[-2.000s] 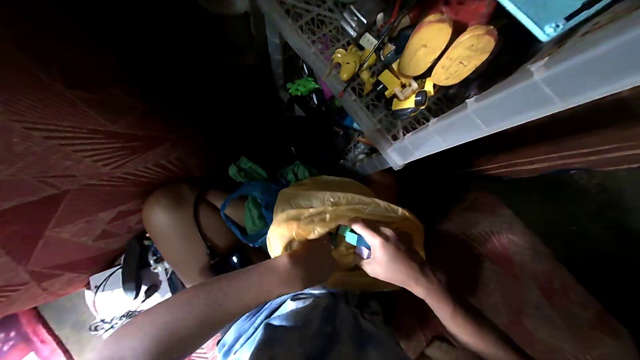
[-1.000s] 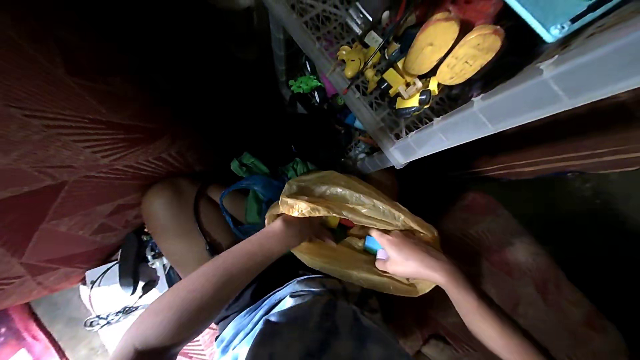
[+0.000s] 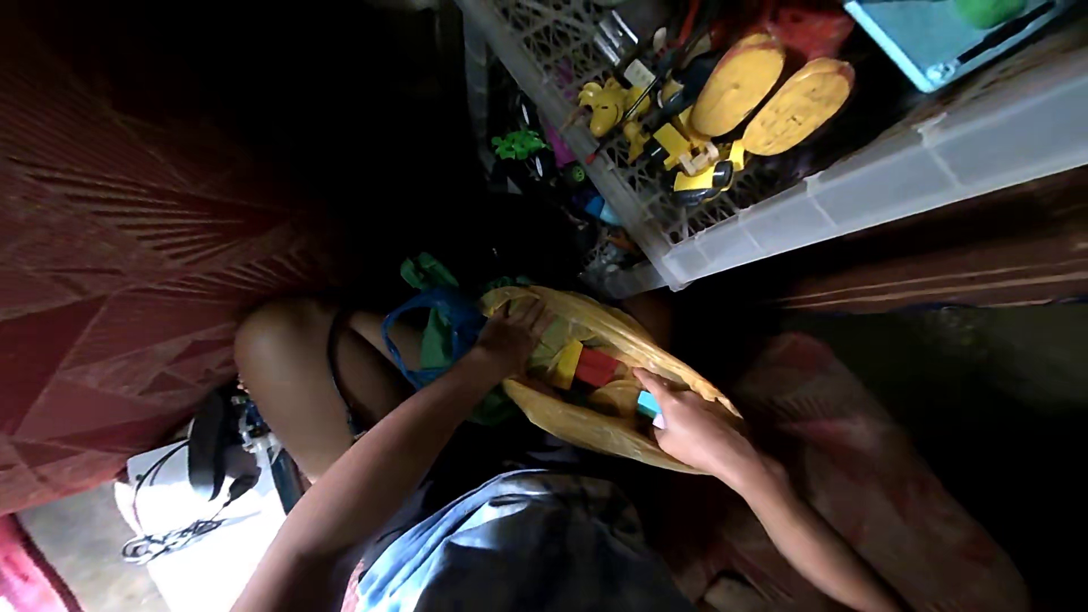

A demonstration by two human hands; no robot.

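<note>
A yellow plastic bag (image 3: 586,429) lies in my lap, its mouth spread wide. My left hand (image 3: 512,336) is at the bag's left end, fingers inside against its wall; whether it grips the plastic is unclear. My right hand (image 3: 693,421) reaches into the right side and holds a small light-blue block (image 3: 648,404) by the thumb. Between the hands, inside the bag, are a red block (image 3: 597,366) and a yellow block (image 3: 568,364). A blue plastic bag handle (image 3: 408,310) and green cloth or plastic (image 3: 435,340) lie just left of the bag.
A white plastic rack (image 3: 782,217) above right holds yellow oval pieces (image 3: 738,85), yellow toy parts (image 3: 693,161) and a light-blue tray (image 3: 897,38). Dark red patterned upholstery (image 3: 127,238) is at left. A white box (image 3: 212,552) with a cable on it stands lower left.
The bag's mouth is wider apart, and the red and yellow blocks show more clearly. My hands are farther apart than two seconds ago. The light-blue block stays at my right hand.
</note>
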